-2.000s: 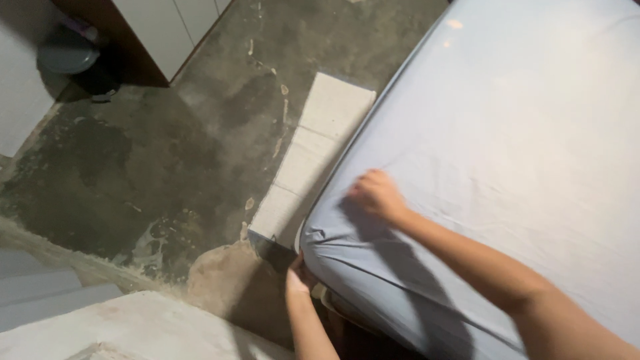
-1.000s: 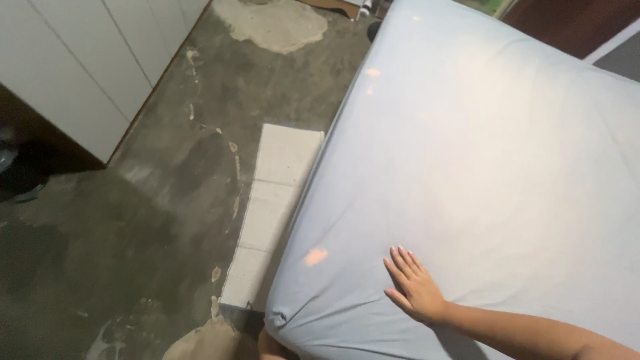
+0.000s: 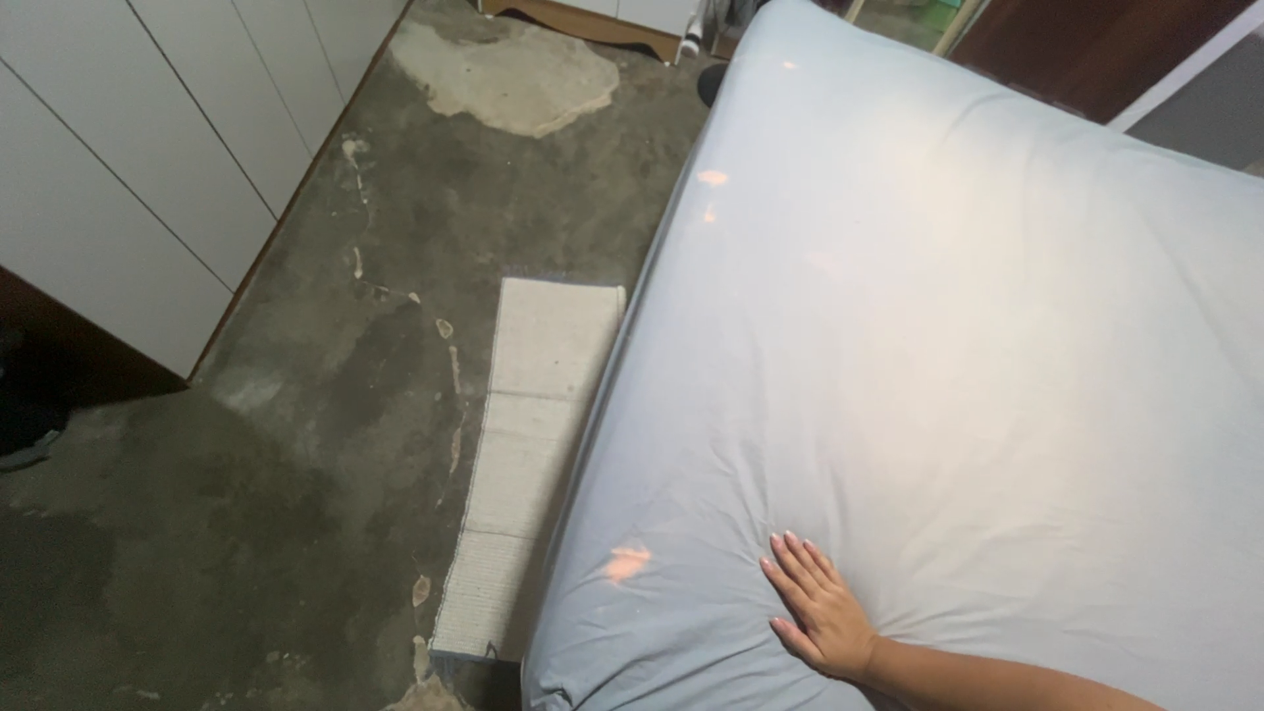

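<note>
A light blue fitted sheet (image 3: 889, 326) covers the mattress on the right, with soft wrinkles and a few orange-pink spots near its left side. Palm down on the sheet near the mattress's near corner rests my right hand (image 3: 820, 617), fingers spread and holding nothing. Creases run out from around its fingers. The sheet wraps over the mattress's left edge and is gathered at the near corner. My left hand does not show.
A cream woven rug (image 3: 528, 425) lies on the stained concrete floor (image 3: 326, 474) along the mattress's left side. White panelled cabinets (image 3: 168, 128) stand at the upper left, and a brown wooden panel (image 3: 1096, 49) is at the upper right.
My left hand, earlier at the mattress's near corner, has left the view. My right hand was closed near the left edge and now lies flat with fingers spread. The view has shifted.
</note>
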